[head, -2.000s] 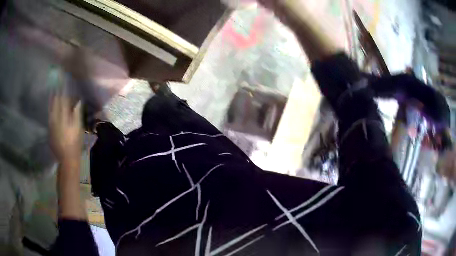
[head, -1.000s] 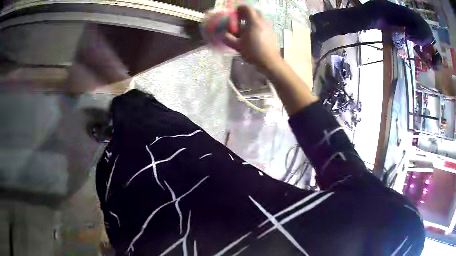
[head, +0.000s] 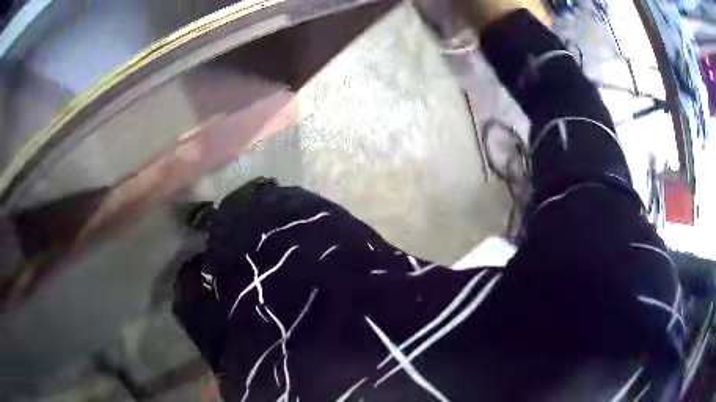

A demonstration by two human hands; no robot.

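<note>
The cabinet carcass fills the upper left. Its long pale-yellow front edge curves from the left rim to the top. A dark brown panel shows inside it, and a pinkish-tan panel edge runs diagonally below. My right arm reaches up to the top rim. Only blurred bare skin at the wrist shows there, and the hand is cut off by the picture's edge. My left hand is not in view. The red sander is not visible.
Grey concrete floor lies between the carcass and my right arm. Dark looped cables lie on it near my right sleeve. A small white piece shows beside my clothing. A red object is at the far right.
My right hand, earlier in view holding the red sander near the carcass, has gone up out of the picture. The view has turned, so the carcass edge now slopes steeply down left.
</note>
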